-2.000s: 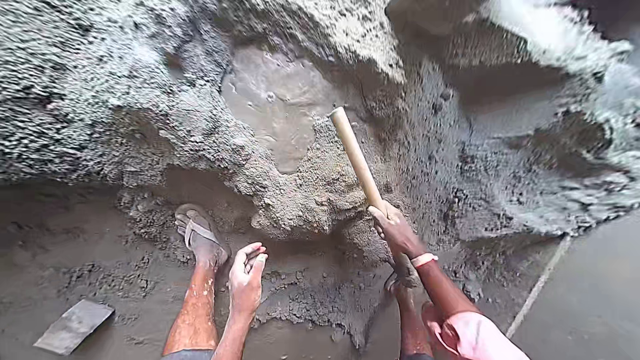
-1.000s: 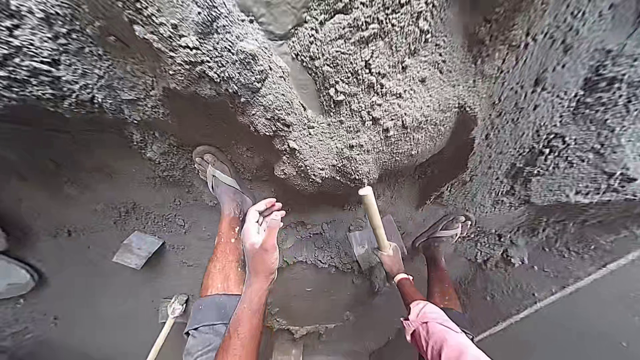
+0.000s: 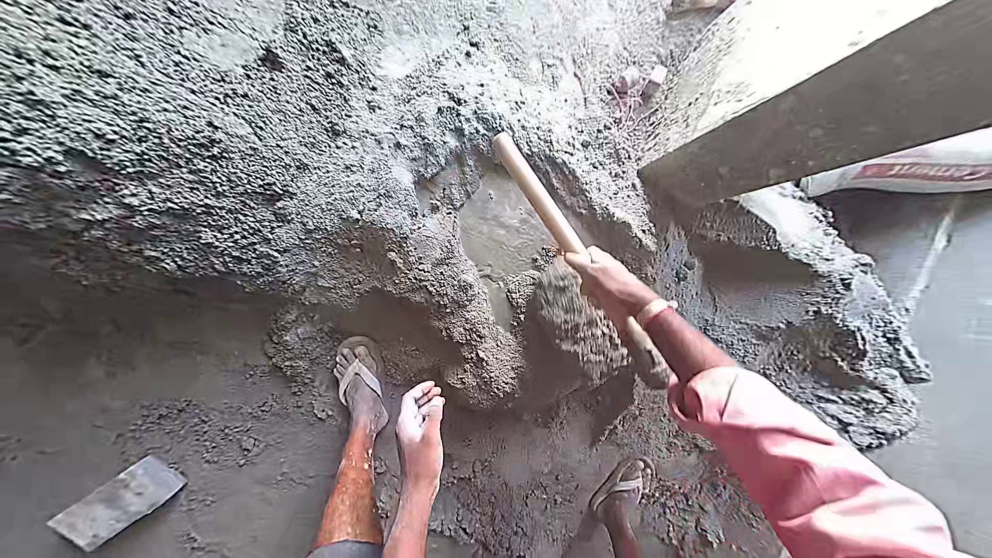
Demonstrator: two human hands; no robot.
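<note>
My right hand (image 3: 612,285) grips a pale wooden handle (image 3: 542,201) that slants across the heap of wet mortar (image 3: 488,341). The tool's lower end lies below the hand, near a blurred lump of mortar; its head is not clear. A pool of grey water (image 3: 500,225) sits in a hollow of the heap, left of the handle. My left hand (image 3: 421,426), smeared pale with cement, is held over the ground beside my left foot, fingers curled and nothing in it.
My sandaled feet (image 3: 360,376) stand on wet ground. A flat grey slab (image 3: 116,502) lies at lower left. A thick beam or post (image 3: 821,108) juts in at upper right, with a cement sack (image 3: 907,167) behind it. More mortar (image 3: 821,333) is heaped at right.
My right hand and the handle have moved up over the heap from beside my right foot, where a blade showed a second ago. My left hand stays empty. The view has shifted.
</note>
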